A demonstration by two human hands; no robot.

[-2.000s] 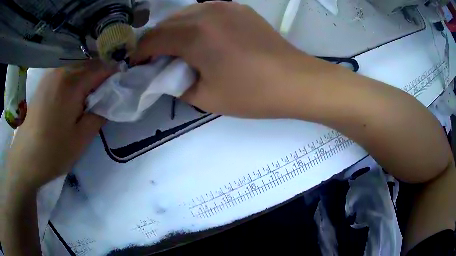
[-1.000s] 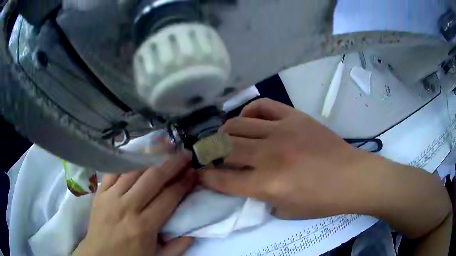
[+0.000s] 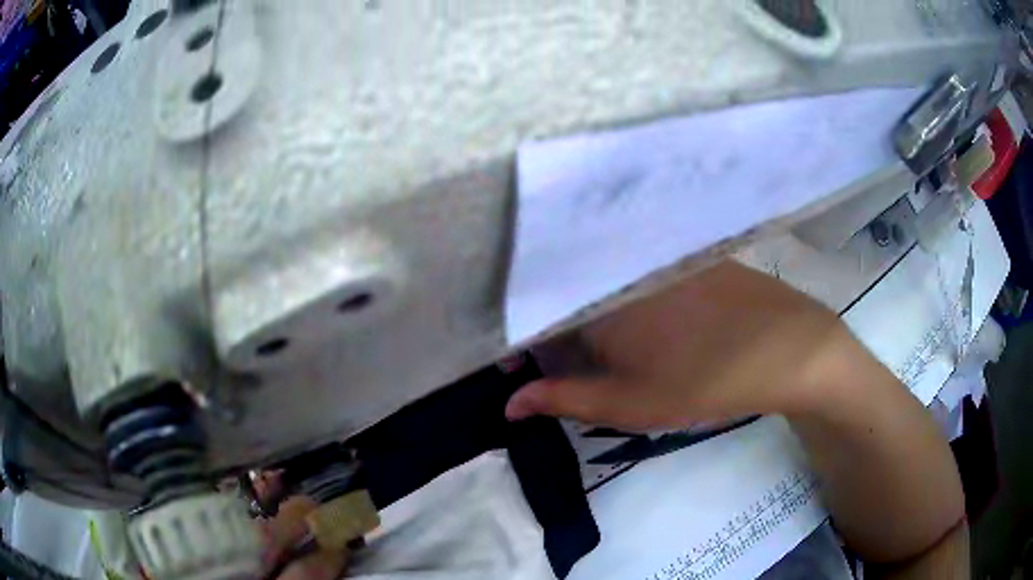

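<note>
The off-white sewing machine head (image 3: 374,193) fills the upper left and centre. Black fabric (image 3: 442,436) lies under it, with a black strip (image 3: 555,499) hanging toward the front. White fabric (image 3: 464,527) lies beside and below the black. My right hand (image 3: 680,351) reaches under the machine arm; its thumb lies on the black fabric and its other fingers are mostly hidden. Only parts of my left hand (image 3: 297,557) show at the bottom edge, behind the white ribbed dial (image 3: 198,538) and yellowish-tan knob (image 3: 343,519); its grip is hidden.
A white paper label (image 3: 680,204) is on the machine arm. The white table (image 3: 680,510) has a printed scale along its front. A red object (image 3: 999,153) is at the far right. A thread (image 3: 206,227) runs down the machine head.
The view has shifted, so the machine head covers more. My right hand has moved rightward from the needle area to the black fabric under the arm. My left hand is now mostly hidden.
</note>
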